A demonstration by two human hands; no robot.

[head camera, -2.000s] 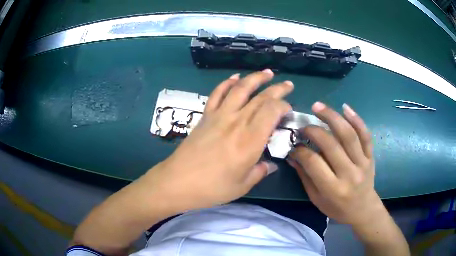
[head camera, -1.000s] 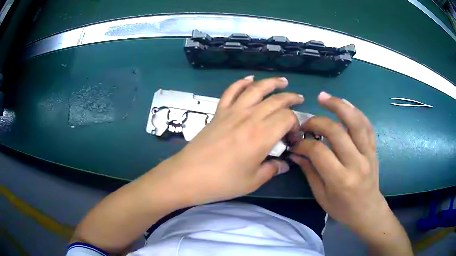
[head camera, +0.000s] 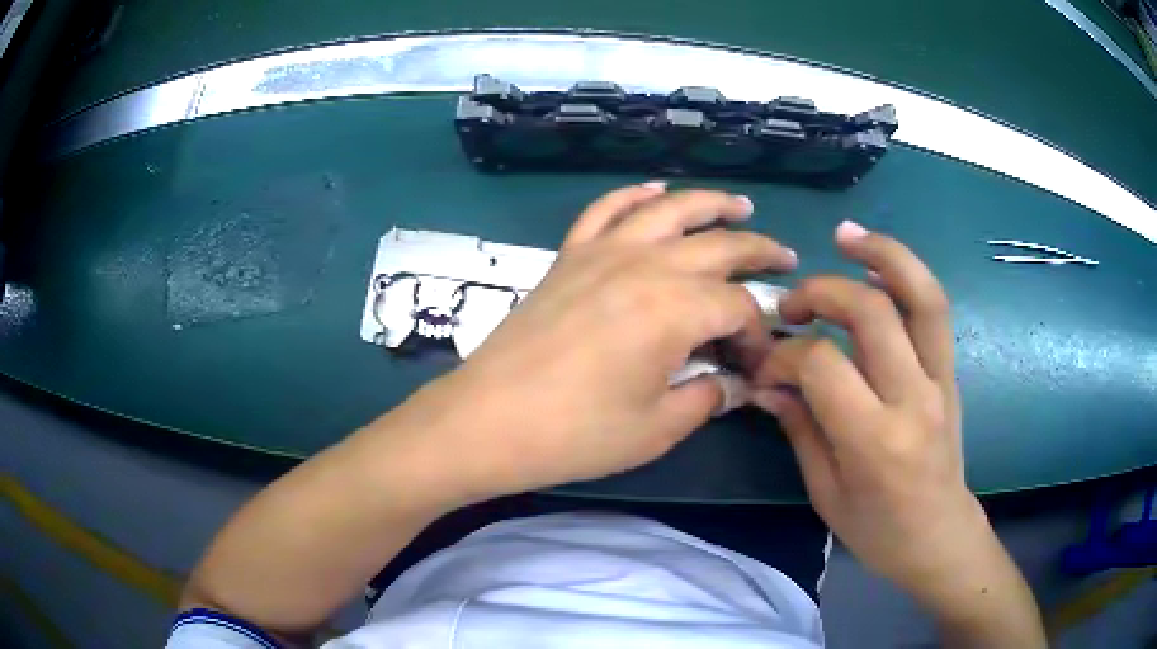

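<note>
A silver housing [head camera: 438, 260] lies flat on the green belt, its plain edge away from me and its scalloped edge towards me. Its left end shows; its middle and right part are mostly hidden under my hands. My left hand [head camera: 622, 342] lies over it, fingers spread, thumb at the near edge. My right hand [head camera: 875, 380] is bent over the right part, with its thumb and index finger pinched close to my left thumb. What the fingertips pinch is hidden. The left thumb tip has a whitish patch.
A black housing [head camera: 673, 133] stands on edge beyond my hands, by a white stripe [head camera: 381, 64] across the green belt [head camera: 419, 165]. Thin silver tweezers [head camera: 1043, 254] lie at the right. A worn rectangular patch [head camera: 248, 260] is on the belt at the left.
The silver housing, black housing and tweezers have shifted slightly left in view. My left hand has moved a little right along the housing, and the thumbs and fingertips have closed together.
</note>
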